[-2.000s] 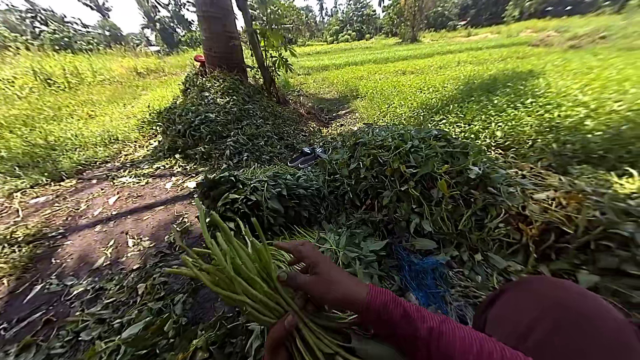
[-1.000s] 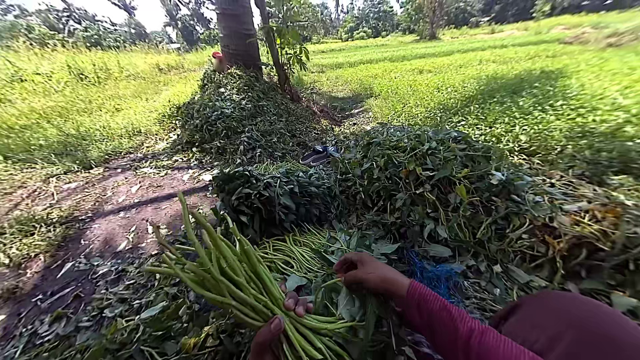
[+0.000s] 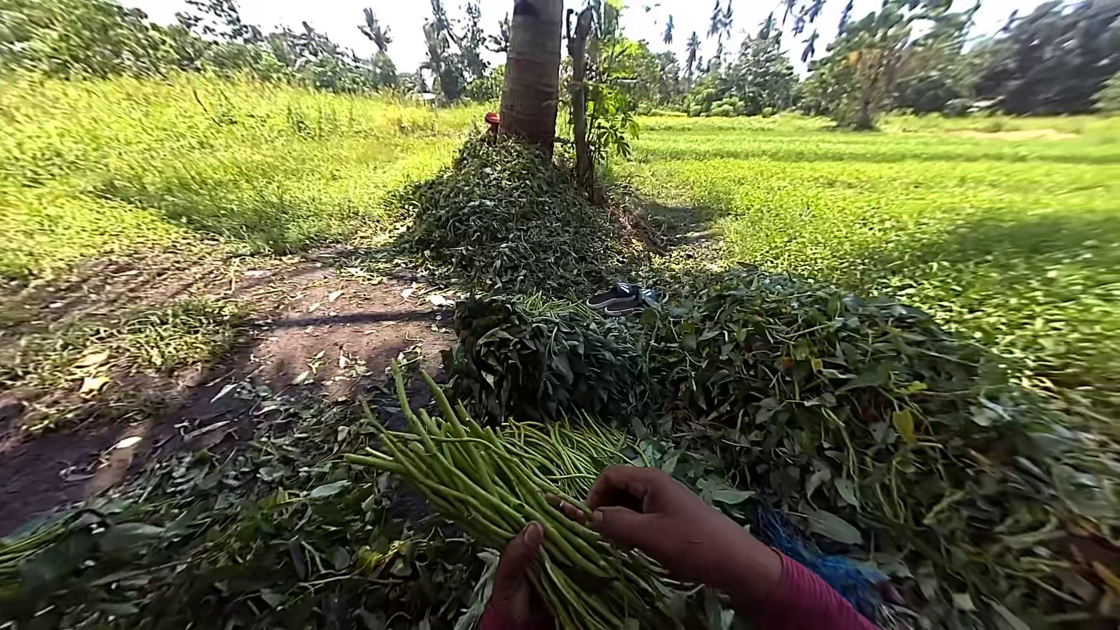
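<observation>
A bunch of long green leafy-vegetable stems [image 3: 472, 477] fans out toward the upper left, gripped near the bottom of the view by my left hand [image 3: 518, 573], its thumb across the stems. My right hand [image 3: 652, 521] touches the bunch's right side with bent fingers; whether it pinches a stem cannot be told. More cut stems [image 3: 569, 442] lie just beyond the bunch, against a stack of leafy greens [image 3: 551, 354]. The lower ends of the held bunch are partly hidden by my hands.
A large heap of greens [image 3: 822, 376] rises at the right, and another heap [image 3: 516, 214] leans on a tree trunk [image 3: 531, 79]. Dark footwear [image 3: 626, 298] sits between them. Blue netting [image 3: 818, 556] lies by my right sleeve. Bare soil [image 3: 350, 337] and loose leaves [image 3: 262, 516] spread leftward.
My right hand has moved from leaves at the bunch's right onto the stems. My left hand still holds the bunch. The view has swung left and up.
</observation>
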